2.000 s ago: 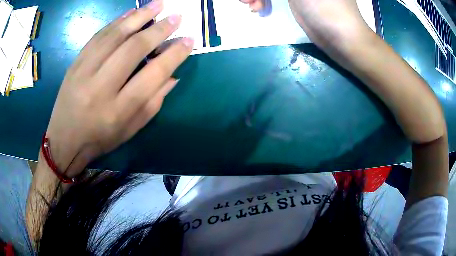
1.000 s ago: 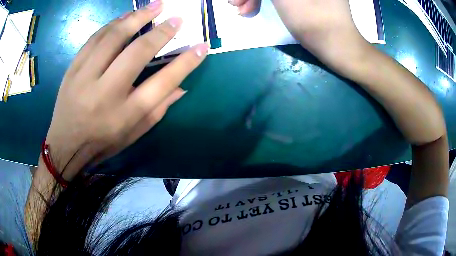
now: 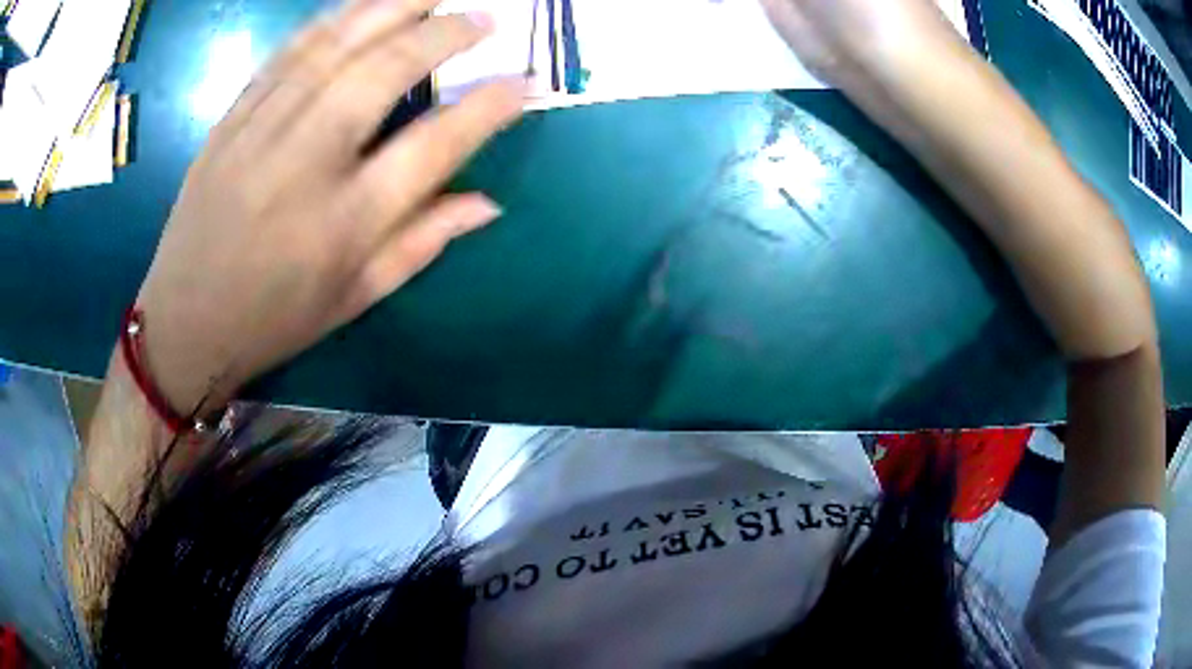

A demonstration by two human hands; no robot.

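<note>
A white display module (image 3: 497, 52) with a dark and yellow edge lies at the top edge, left of centre, partly under my left fingers. A small green-teal tab (image 3: 573, 81) shows at its right edge. The white adhesive sheet (image 3: 693, 52) lies beside it and runs off the top. My left hand (image 3: 314, 183) is spread, its fingertips on or just over the module, slightly blurred. My right hand (image 3: 850, 33) is mostly cut off by the top edge; its fingers and anything in them are hidden.
A loose pile of white modules (image 3: 66, 118) with yellow edges lies at the far left. Spare adhesive sheets (image 3: 1135, 72) with dark bars lie at the far right. The green bench (image 3: 628, 288) ends in a front edge before my body. A red container (image 3: 961, 471) is below.
The view has shifted, so the module and sheet sit higher in it. My right fingers, partly visible before, are now out of the picture. My left hand stays spread at the module.
</note>
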